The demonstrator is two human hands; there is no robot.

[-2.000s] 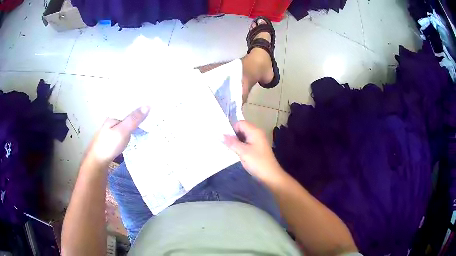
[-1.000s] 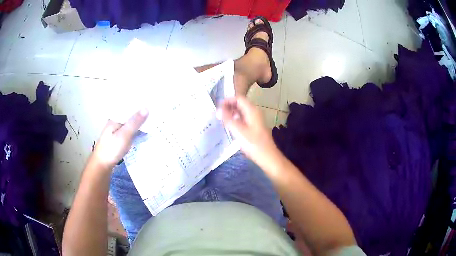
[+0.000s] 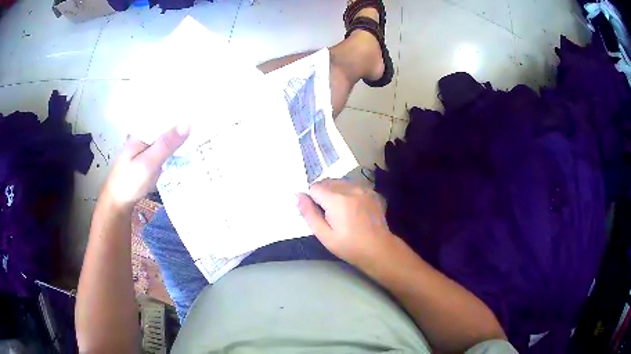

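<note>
Several white printed spec sheets (image 3: 235, 173) lie over my lap, overlapping. The top sheets are overexposed, so most of their print cannot be read. A sheet at the right shows a blue-grey garment picture (image 3: 311, 131). My left hand (image 3: 149, 164) grips the left edge of the sheets, thumb on top. My right hand (image 3: 339, 211) holds the lower right edge between thumb and fingers, just below the garment picture.
A large heap of dark purple cut pieces (image 3: 491, 207) lies on the right. Another purple heap (image 3: 34, 200) lies on the left. My sandalled foot (image 3: 368, 41) rests on the tiled floor (image 3: 443, 41) ahead. A cardboard box (image 3: 84, 8) stands at the top left.
My right hand has moved down along the right edge of the sheets, and the garment picture shows more fully. The view has shifted, and the red basket at the top has left the picture.
</note>
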